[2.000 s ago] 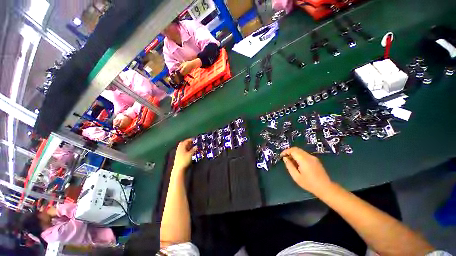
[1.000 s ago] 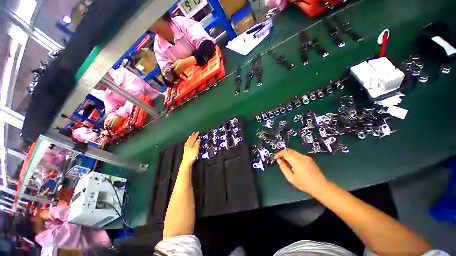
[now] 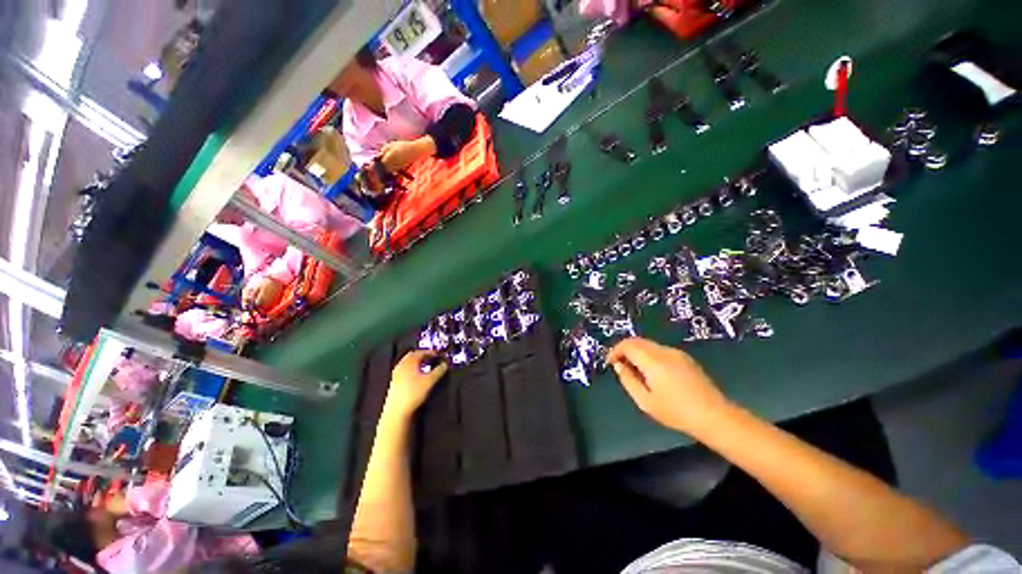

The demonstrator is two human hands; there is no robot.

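A black compartment tray (image 3: 476,420) lies in front of me, with rows of band modules (image 3: 493,318) at its far edge. My left hand (image 3: 415,379) is at the left end of these rows; a small dark shiny piece shows at its fingertips, but whether it is gripped is unclear. A tangled heap of black-and-silver parts (image 3: 706,294) lies right of the tray. My right hand (image 3: 661,379) is at the heap's near left edge, thumb and fingertips together; a small part seems to be at the fingertips, too small to tell.
A row of small parts (image 3: 661,228) lies behind the heap. A white block (image 3: 829,163) with a red-topped tool (image 3: 841,90) stands at the right, white slips (image 3: 872,228) beside it. Black straps (image 3: 656,121) lie further back. A person works at a red-orange tray (image 3: 443,185). A white machine (image 3: 230,465) is left.
My left hand has moved from beside the module rows down to their near left corner, its fingers now bent. My right hand stays at the heap's left edge. The camera view has shifted slightly.
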